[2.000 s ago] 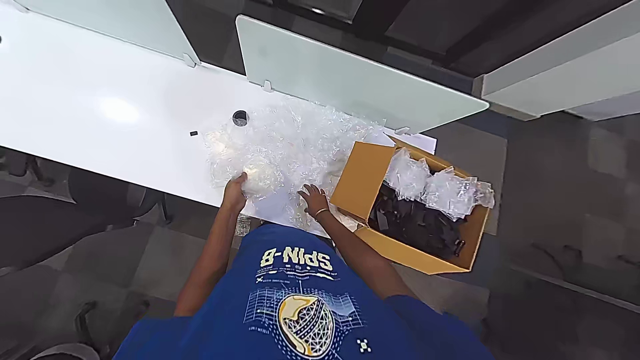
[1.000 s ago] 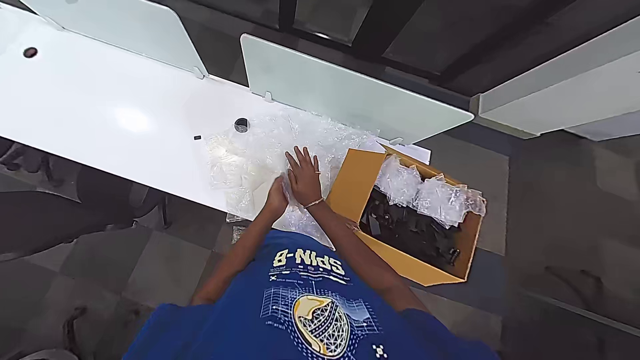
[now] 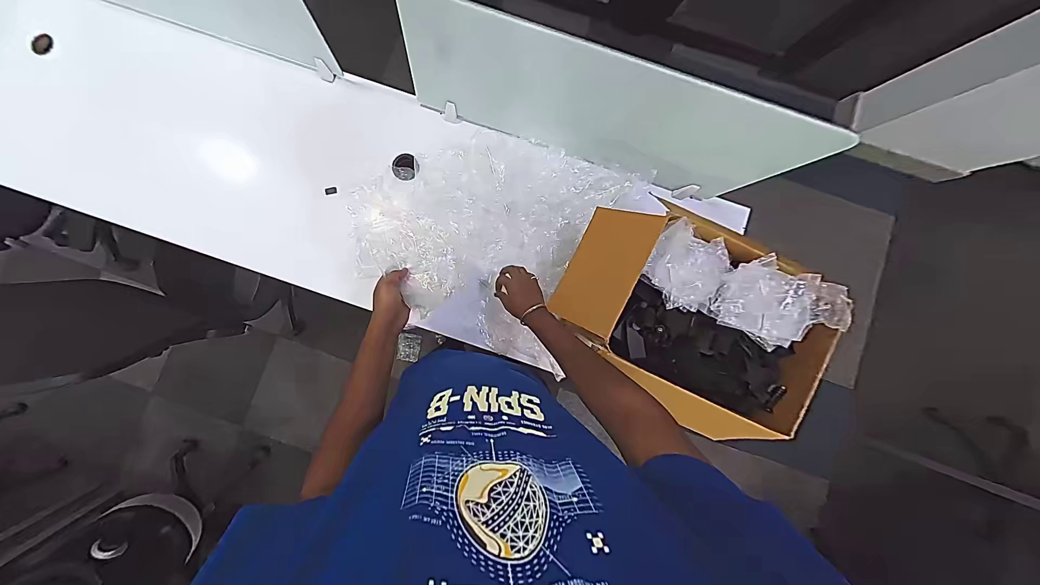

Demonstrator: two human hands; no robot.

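Observation:
Clear plastic bags (image 3: 520,187) lie in a wide, crinkled heap across the white desk (image 3: 203,154). At the heap's near left edge my left hand (image 3: 392,301) grips a clear plastic bag (image 3: 422,276) between thumb and fingers. My right hand (image 3: 520,290) is over clear plastic near the desk's front edge, its fingers curled; whether it pinches any of the plastic I cannot tell. To the right is an open cardboard box (image 3: 605,276) with black parts (image 3: 699,349) inside and bundled clear bags (image 3: 764,301) along its far side.
Frosted glass dividers (image 3: 617,97) stand along the desk's far edge. A round cable hole (image 3: 405,166) and a small black piece (image 3: 331,191) are left of the heap. Dark chairs (image 3: 146,325) stand at the near left. A small clear packet (image 3: 409,347) shows below the desk edge.
My hands were close together over the plastic one second ago; now they are apart, the left one further left. The right hand's fingers were spread and are now curled.

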